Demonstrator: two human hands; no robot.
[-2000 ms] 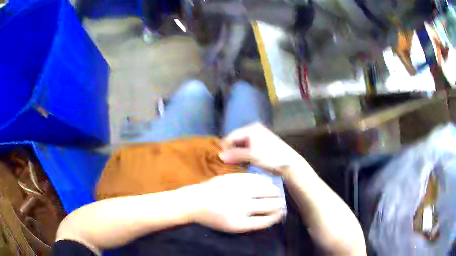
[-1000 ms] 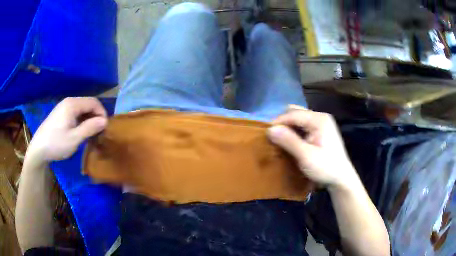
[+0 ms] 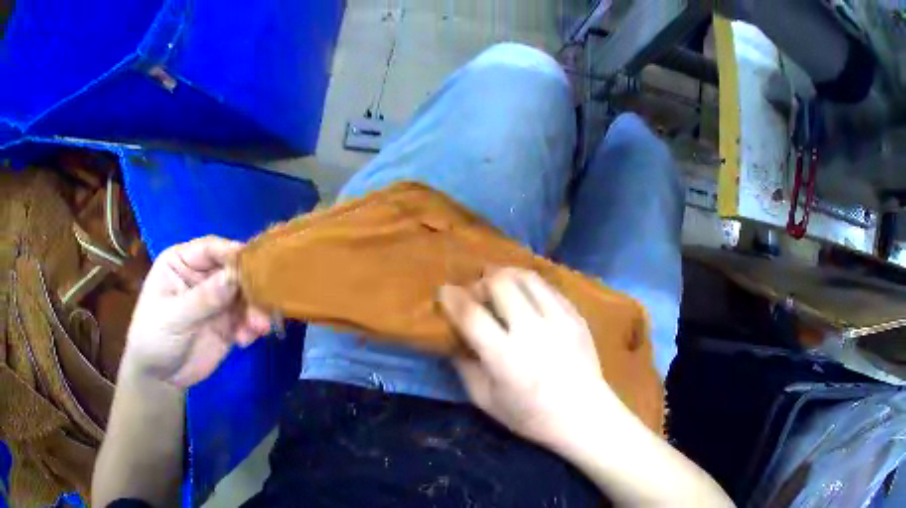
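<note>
An orange-brown floppy workpiece [image 3: 377, 263] lies across my denim-clad lap, smooth side up, its right end hanging down towards the lower right. My left hand [image 3: 204, 303] pinches its left end between thumb and fingers, a little off the lap. My right hand [image 3: 531, 357] lies over its middle near the lower edge, fingers bent; the fingertips touch the cloth, but whether they grip it is hard to tell. A small dark spot or fold shows near its right end.
A blue bin [image 3: 238, 79] stands at the upper left. A second blue bin [image 3: 224, 218] holds brown pieces [image 3: 50, 317] with pale strips. At the right are a yellow-edged machine table [image 3: 730, 129], red-handled snips [image 3: 801, 193] and a clear plastic bag [image 3: 844, 456].
My right hand has moved from the workpiece's upper right edge to its middle. The workpiece now slants down to the right. The view has shifted, showing more of the left bins.
</note>
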